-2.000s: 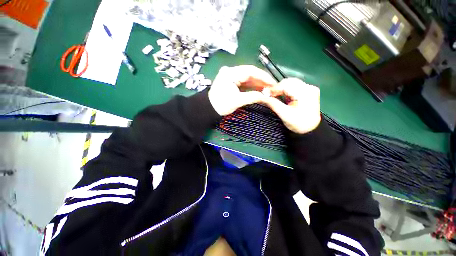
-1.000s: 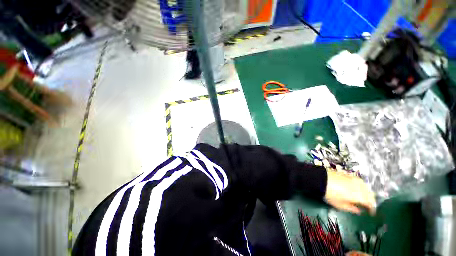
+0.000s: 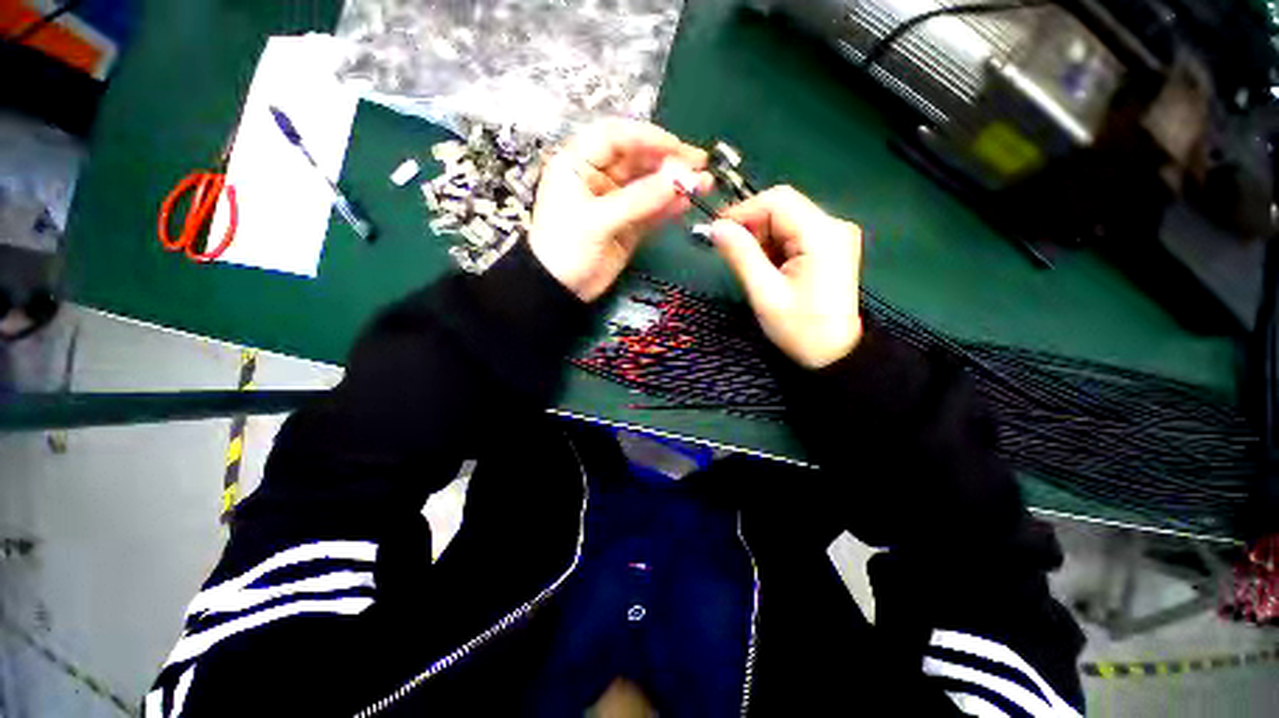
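My left hand (image 3: 606, 204) pinches a small connector shell (image 3: 683, 183) between thumb and fingertips. My right hand (image 3: 800, 267) pinches a thin black cable end just right of it, with a small pale piece at the fingertips. The two hands are close together; whether shell and cable touch is too small to tell. Fitted cables (image 3: 727, 157) with silver blocks lie just behind my hands. Unfitted cable ends (image 3: 648, 337) with red tips fan out in front of them. The black cable bundle (image 3: 1066, 421) runs right under my right sleeve. Loose connector shells (image 3: 477, 197) lie in a pile to the left.
A clear plastic bag (image 3: 519, 56) lies behind the pile. Orange-handled scissors (image 3: 198, 216) and a pen (image 3: 320, 171) lie on white paper (image 3: 288, 154) at left. A grey machine (image 3: 1038, 105) stands upper right. The green bench's front edge (image 3: 673, 432) runs before my body.
The view swung left and came back. One second ago my left hand was by the shell pile and bag; now it is beside my right hand, holding a shell.
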